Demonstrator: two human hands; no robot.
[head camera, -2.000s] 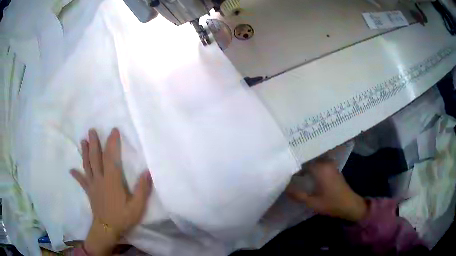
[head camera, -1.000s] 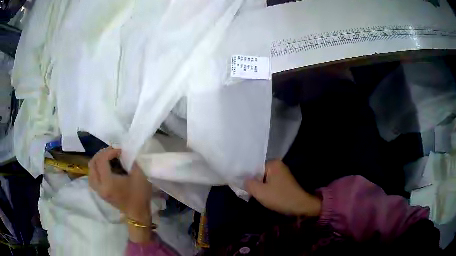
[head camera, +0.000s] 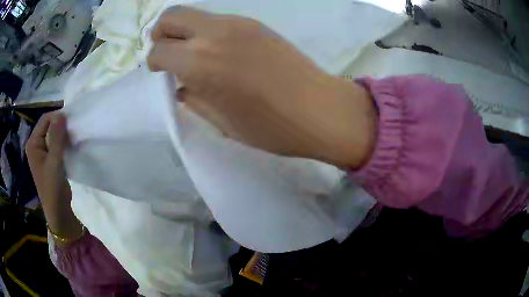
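Note:
A white fabric panel (head camera: 122, 122) is held up between my hands at the left. My left hand (head camera: 51, 156) grips its left edge, with the thumb on the cloth. My right hand (head camera: 243, 81) is raised across the upper middle and pinches the panel's upper part; its fingertips are partly hidden in the cloth. The panel's lower part hangs in a curved fold (head camera: 261, 203) below my right wrist.
Another machine (head camera: 58, 26) stands at the far left. The white machine table (head camera: 499, 87) with ruler marks is at the right, partly behind my pink sleeve. Cream cloth (head camera: 145, 249) hangs low in front. A yellow-edged object (head camera: 254, 268) shows at bottom centre.
The view has swung left. My right hand has moved from the panel's lower edge up and across to the left. The panel is lifted between my hands, and the printed label is out of view.

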